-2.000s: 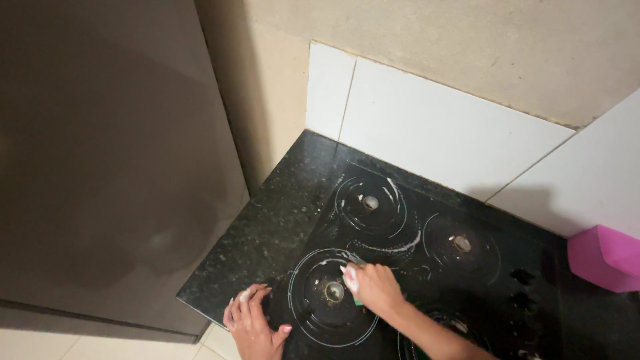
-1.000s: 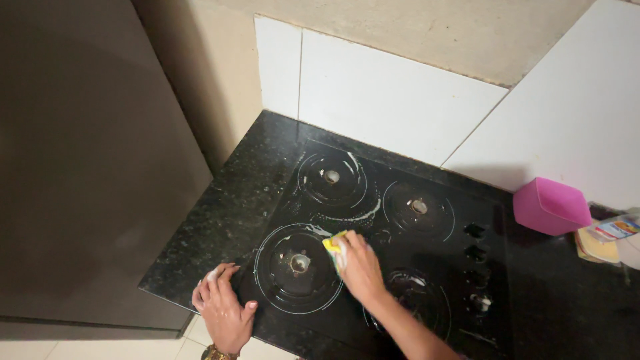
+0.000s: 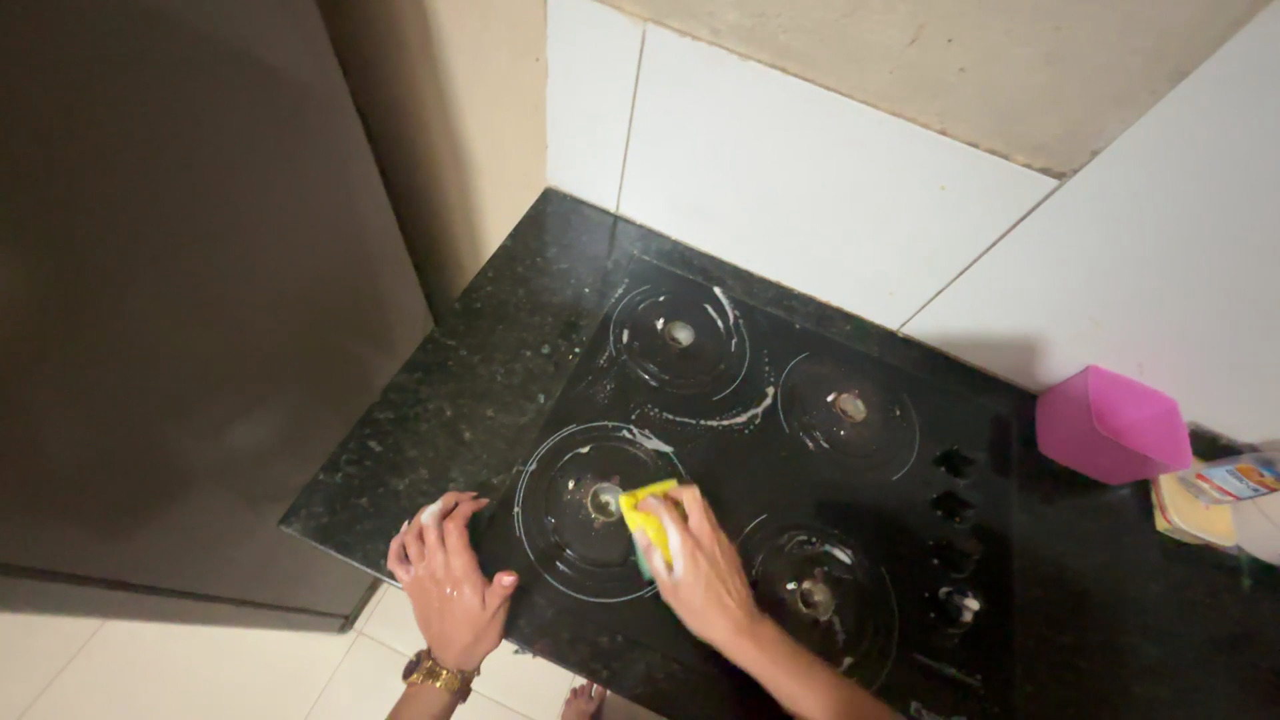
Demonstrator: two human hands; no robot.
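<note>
My right hand [image 3: 695,570] grips a yellow and green sponge [image 3: 652,515], which touches the black glass cooktop [image 3: 720,470] on the right part of the front left burner ring. Suds streak the glass around several burner rings, whose centres are exposed. My left hand [image 3: 450,575], wet and with foam on a finger, rests with spread fingers at the front edge of the dark stone countertop [image 3: 430,420], left of that burner. A gold-coloured watch [image 3: 438,676] is on its wrist. Black control knobs [image 3: 953,508] line the cooktop's right side.
A pink plastic container [image 3: 1110,425] stands at the right by the white wall tiles [image 3: 800,170]. Beside it lie a yellowish block or sponge [image 3: 1195,512] and a clear bottle with a label [image 3: 1240,478]. A large dark cabinet or appliance [image 3: 200,300] stands at the left. A bare foot shows below.
My right hand keeps hold of the sponge and has moved it from the upper right of the front left burner ring towards its centre. My left hand stays by the counter's front edge.
</note>
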